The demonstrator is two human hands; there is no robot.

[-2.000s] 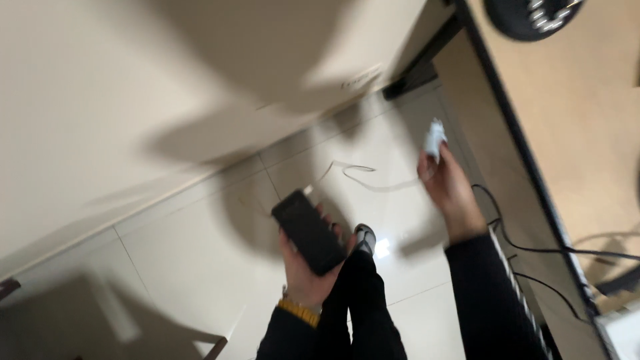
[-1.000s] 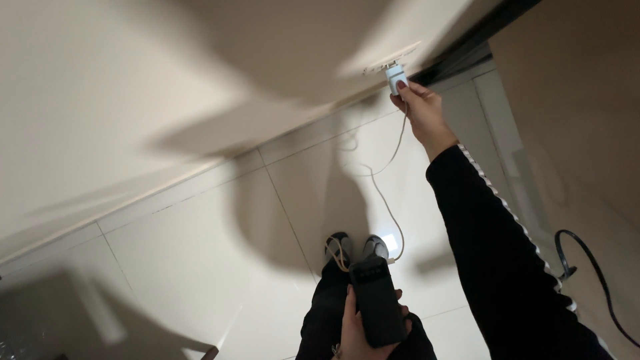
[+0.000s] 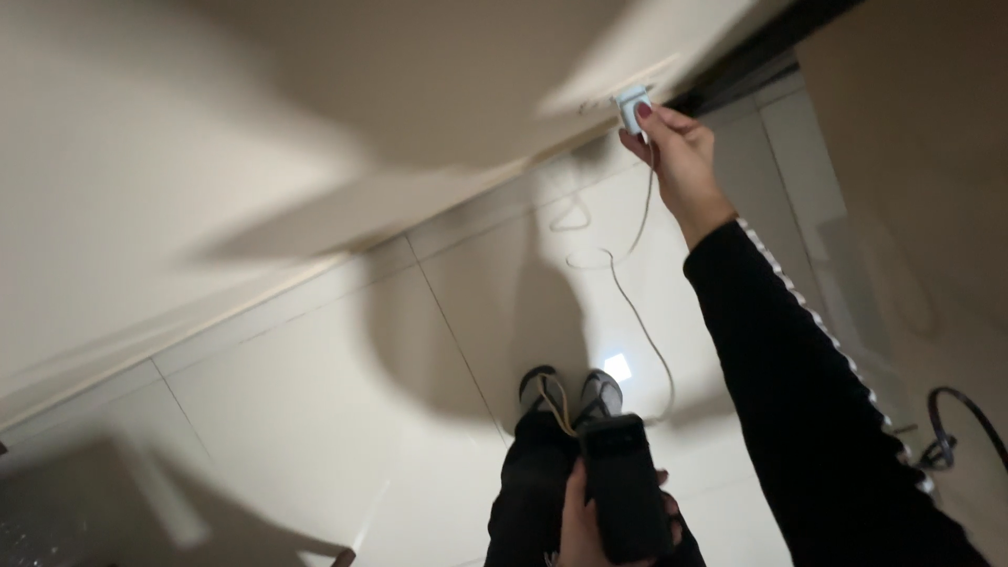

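My right hand [image 3: 683, 153] pinches a pale blue charger plug [image 3: 633, 109] against the wall outlet low on the white wall; whether its prongs are fully in cannot be told. From the plug a thin white cable [image 3: 642, 323] runs down in loose loops toward the black device in my other hand. My left hand [image 3: 587, 520] holds this black rectangular device [image 3: 626, 488], perhaps a power bank, from below, near my legs. A short beige cord [image 3: 561, 409] hangs at the device's upper left corner.
The white wall [image 3: 197, 142] fills the upper left above a tiled floor [image 3: 315, 394]. At right stands a wooden panel [image 3: 929, 197] with a dark frame edge, and a black cable [image 3: 969, 409] hangs by it. My shoes [image 3: 543, 390] are below on the tiles.
My right hand has moved with the plug from beside the desk to the wall outlet. My left hand still holds the black device, now lower in view.
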